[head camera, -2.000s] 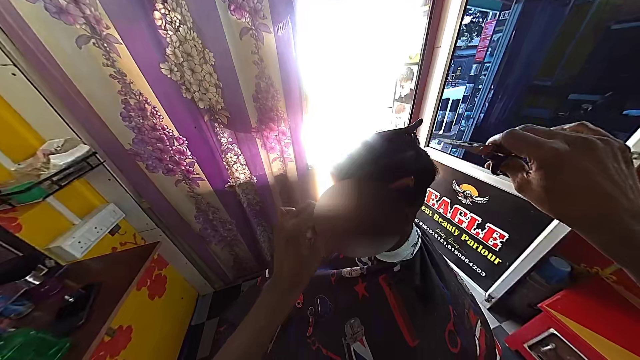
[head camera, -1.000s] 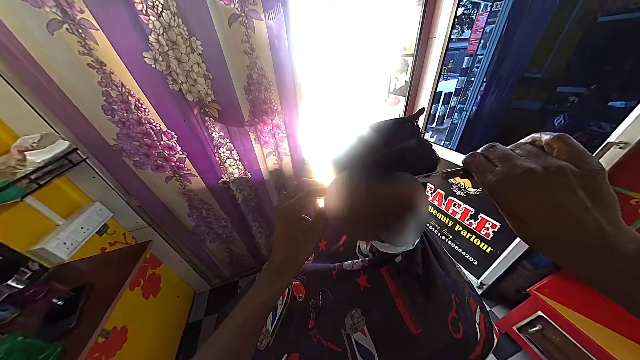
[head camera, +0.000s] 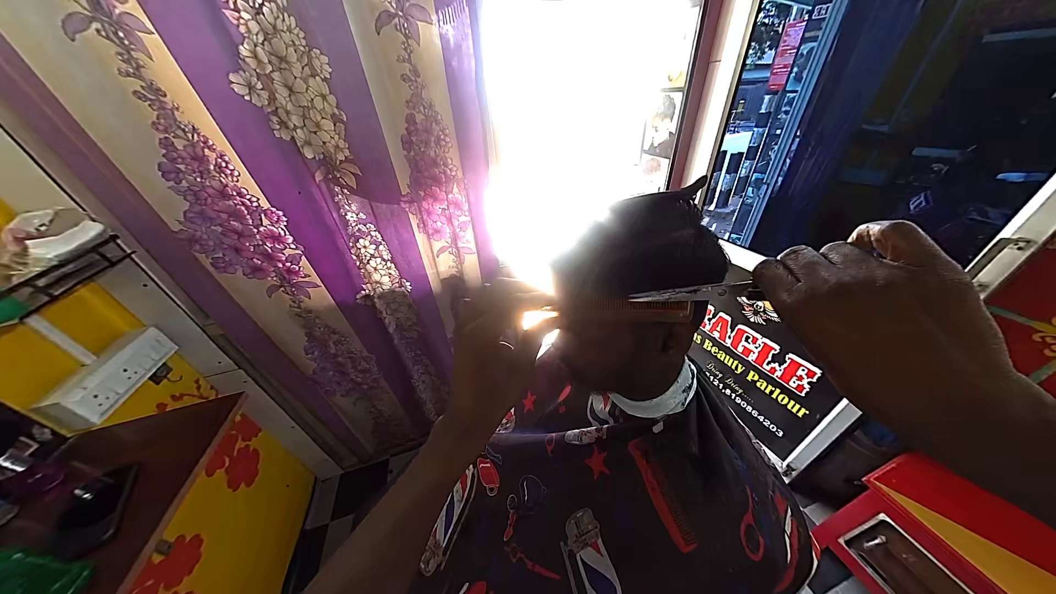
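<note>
A seated person's head with dark hair (head camera: 643, 239) is in the middle of the view. A white neck strip (head camera: 660, 398) circles the neck above a dark printed barber's cape (head camera: 610, 495). My left hand (head camera: 499, 342), left of the head, holds a comb (head camera: 615, 310) level against the side hair. My right hand (head camera: 874, 289), on the right, grips hair-cutting scissors (head camera: 689, 292), their blades pointing left along the comb's upper edge. Whether the blades are apart cannot be told. Glare partly hides my left fingers.
A purple and cream floral curtain (head camera: 330, 190) hangs at left beside a bright window (head camera: 577, 107). A wooden-topped counter (head camera: 157, 462) and a socket box (head camera: 107, 379) are at lower left. A signboard with writing (head camera: 759, 371) stands behind the cape; a red and yellow cabinet (head camera: 949, 511) is lower right.
My right hand has brought the scissors from out beside the head to the comb at the side hair. The comb now shows plainly in my left hand against the head.
</note>
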